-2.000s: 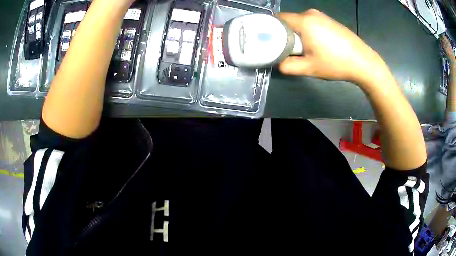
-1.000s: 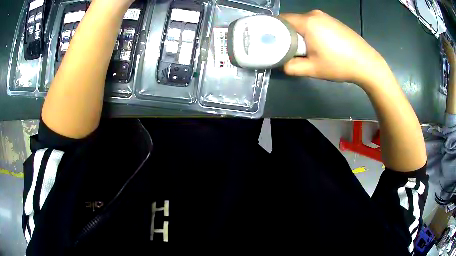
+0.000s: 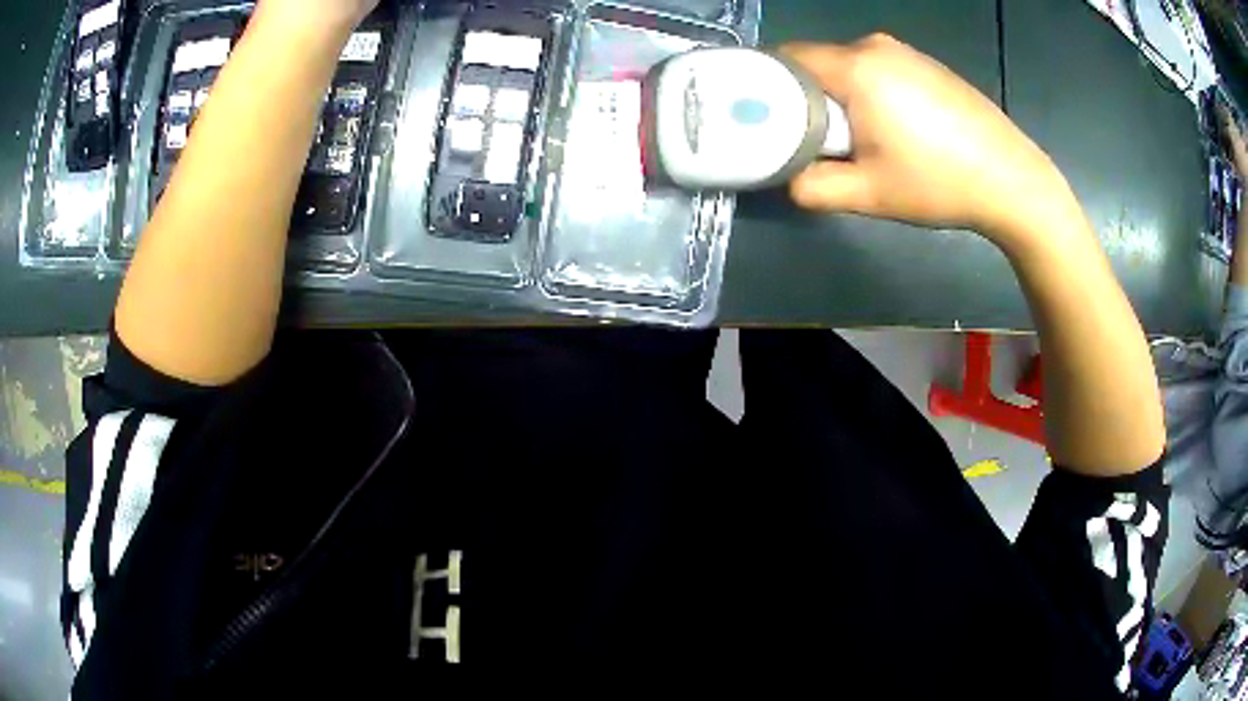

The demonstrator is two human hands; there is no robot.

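Note:
My right hand [image 3: 890, 130] is closed around the handle of a white-grey barcode scanner [image 3: 732, 118]. The scanner's head points left, over the right end of a clear blister tray [image 3: 623, 304]. A white barcode label [image 3: 609, 137] lies in the tray's right pocket, left of the scanner head, with a faint red glow near it. A black handset [image 3: 482, 123] lies in the pocket to the left, and several more lie further left, partly behind my left forearm. My left hand [image 3: 329, 7] is cut off by the top edge; its fingers do not show.
The tray rests on a dark green bench mat [image 3: 876, 274]. Cables [image 3: 1163, 41] lie at the top right. A red stool frame [image 3: 979, 390] stands below the bench. Part of another person, a grey sleeve [image 3: 1211, 411] and forearm, shows at the right edge.
My right hand and the scanner have moved slightly right, uncovering more of the right pocket. The red light at the label has changed. The tray has shifted very slightly left; my left forearm is nearly unchanged.

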